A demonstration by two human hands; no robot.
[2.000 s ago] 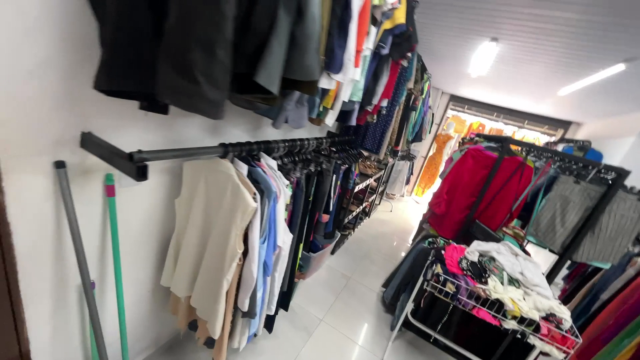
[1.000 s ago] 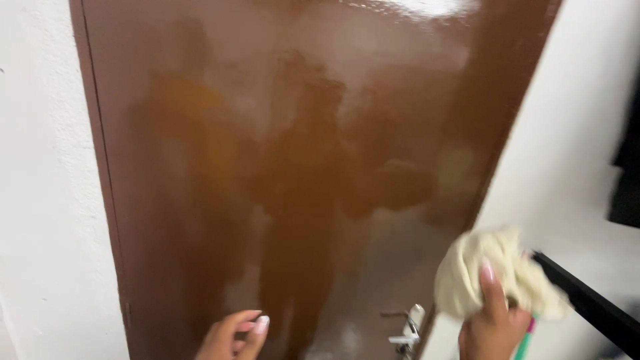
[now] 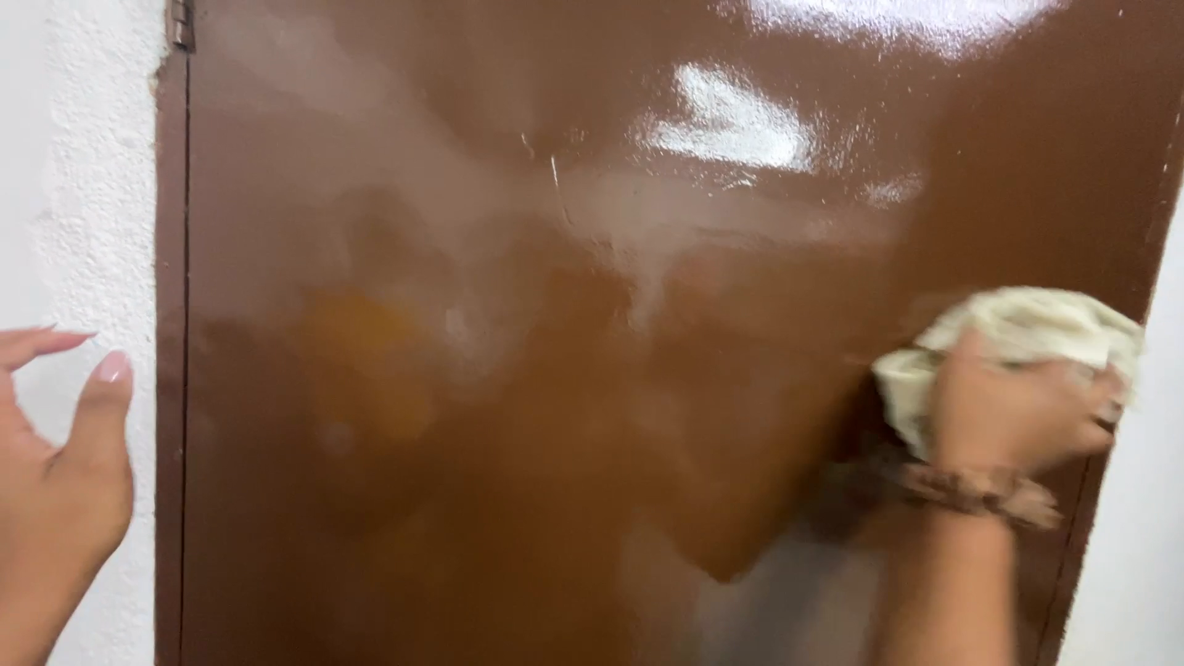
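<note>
A glossy brown door (image 3: 518,444) fills most of the head view, with reflections and a few scratches on its surface. My right hand (image 3: 1017,407), blurred and wearing a brown band at the wrist, presses a bunched cream cloth (image 3: 1036,319) against the door near its right edge. Part of the cloth is hidden behind the fingers. At the far left my left hand (image 3: 69,453) is raised in front of the white wall, thumb and fingers apart, holding nothing; it is partly cut off by the frame.
The door frame (image 3: 170,370) runs down the left side, with a metal hinge (image 3: 179,26) at its top. A rough white wall (image 3: 97,185) stands left of it, and another strip of white wall (image 3: 1133,518) lies at the right.
The view has swung from racks of clothes to the door. Since one second ago, my right hand has brought the cloth from beside the door onto its surface. The door handle has left the view.
</note>
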